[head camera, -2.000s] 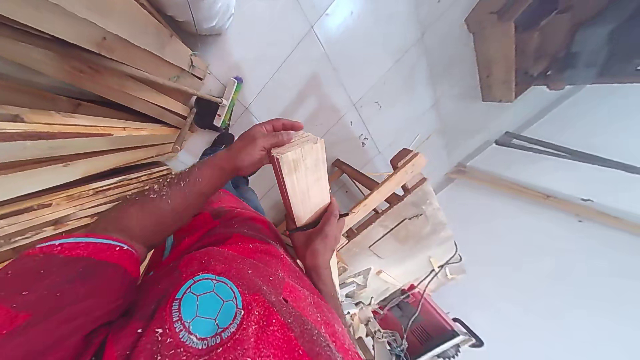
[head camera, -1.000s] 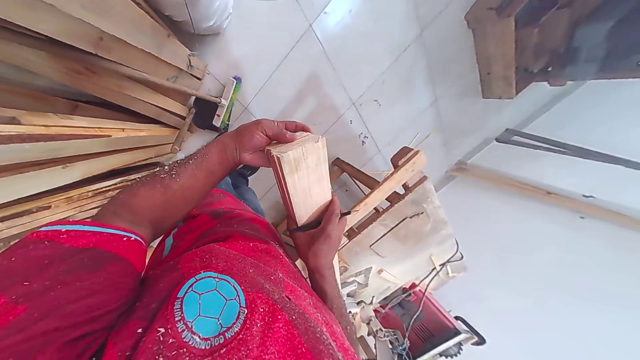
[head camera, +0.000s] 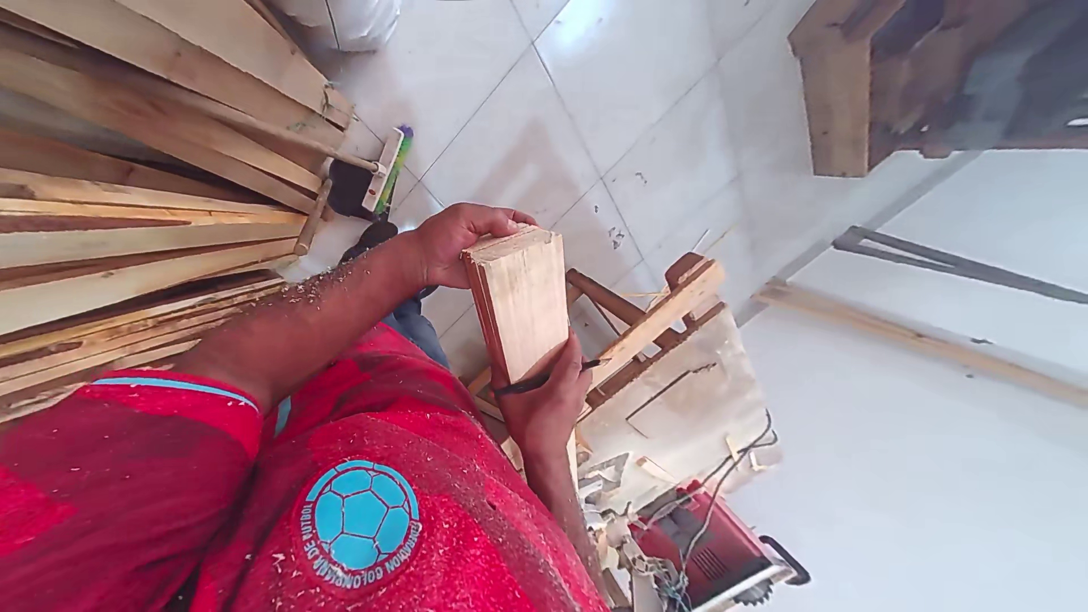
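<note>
Both hands hold a short, thick wooden block (head camera: 531, 306), which shows layered edges like stacked boards. My left hand (head camera: 452, 242) grips its upper left end, with the fingers over the end face. My right hand (head camera: 548, 404) holds the lower end, thumb along the right edge. A thin dark stick, perhaps a pencil (head camera: 525, 386), lies between the fingers of my right hand and crosses the block's lower end. Sawdust clings to the left forearm and the red shirt (head camera: 442, 510).
Long boards (head camera: 153, 246) are stacked at the left beside a broom (head camera: 387, 170). Right of the hands are a wooden frame (head camera: 654, 323) and a pale panel (head camera: 680, 399). A red machine with a toothed blade (head camera: 710, 544) and cables stands lower right. Wooden furniture (head camera: 837, 93) is upper right.
</note>
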